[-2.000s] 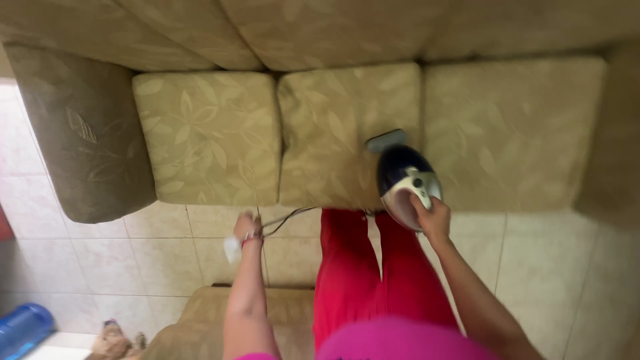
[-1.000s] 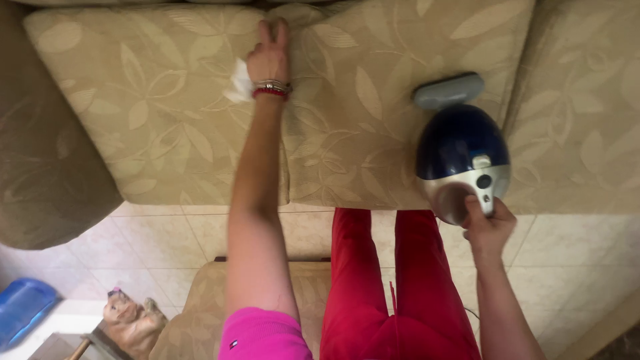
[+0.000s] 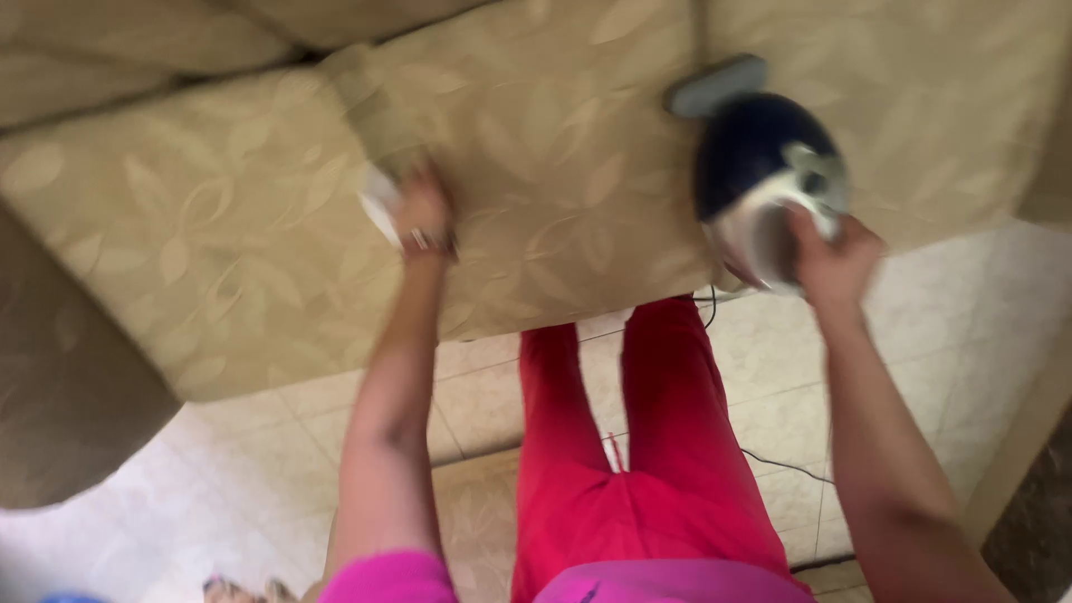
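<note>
My right hand [image 3: 837,255] grips the handle of a handheld vacuum cleaner [image 3: 766,180] with a dark blue body and a pale handle section. Its grey nozzle [image 3: 718,85] points away from me, over the patterned beige sofa cushions near the seam of the middle and right ones. Blurred by motion, my left hand [image 3: 425,205] is at the left edge of the middle seat cushion [image 3: 578,167], by the seam with the left cushion [image 3: 209,226]. A white item [image 3: 381,203], perhaps cloth or paper, shows at that hand; how it is held is unclear.
The sofa's armrest [image 3: 67,377] is at the left, its backrest [image 3: 126,50] along the top. A thin black cord [image 3: 787,463] runs over the tiled floor [image 3: 787,335] by my legs. Behind me is another beige upholstered piece [image 3: 477,511]. A blue object shows at bottom left.
My left hand was below the sofa's front edge near the cord two seconds ago, then on the cushions near the seam one second ago. My right hand has kept hold of the vacuum cleaner. The view has shifted.
</note>
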